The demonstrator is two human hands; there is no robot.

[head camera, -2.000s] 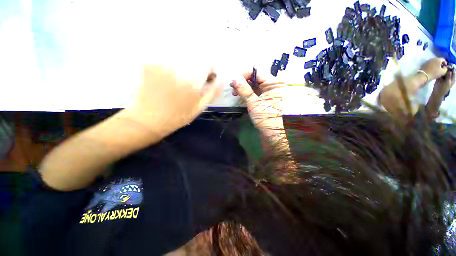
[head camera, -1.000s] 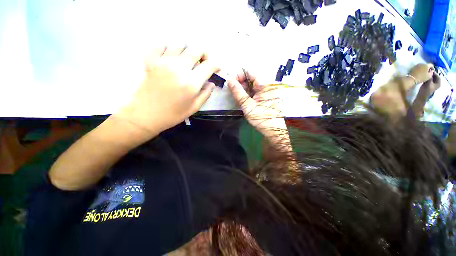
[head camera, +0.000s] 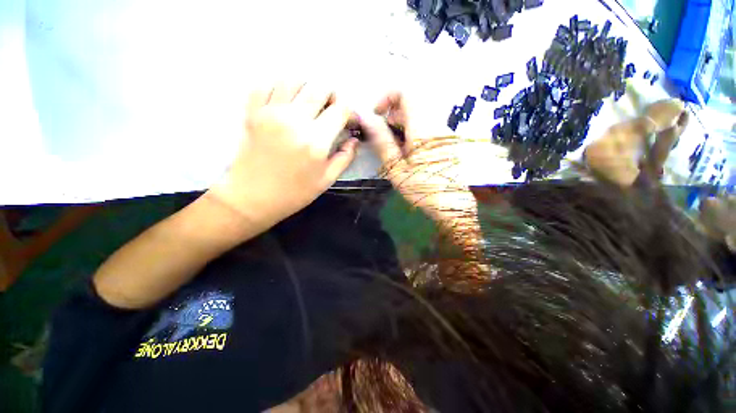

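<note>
My left hand (head camera: 294, 145) is over the white table covering near its front edge, fingers curled, with a small black moulded part (head camera: 355, 131) between its fingertips. My right hand (head camera: 395, 141) meets it from the right, partly blurred and crossed by hair. Its thumb side touches or nearly touches the part. A dark thing shows between the right fingers, too blurred to name. The far side of the part is hidden by the fingers.
The upper pile of parts (head camera: 476, 18) lies at the far edge. The right-hand pile of parts (head camera: 549, 113) has strays on its left. Another person's hands (head camera: 633, 145) are at the right, blurred. A blue plastic bin (head camera: 687, 52) stands at far right. Hair covers the lower right.
My left hand has come back from a blur and now holds a black part close to my right hand. My right fingers have shifted. The other person's hands have moved left.
</note>
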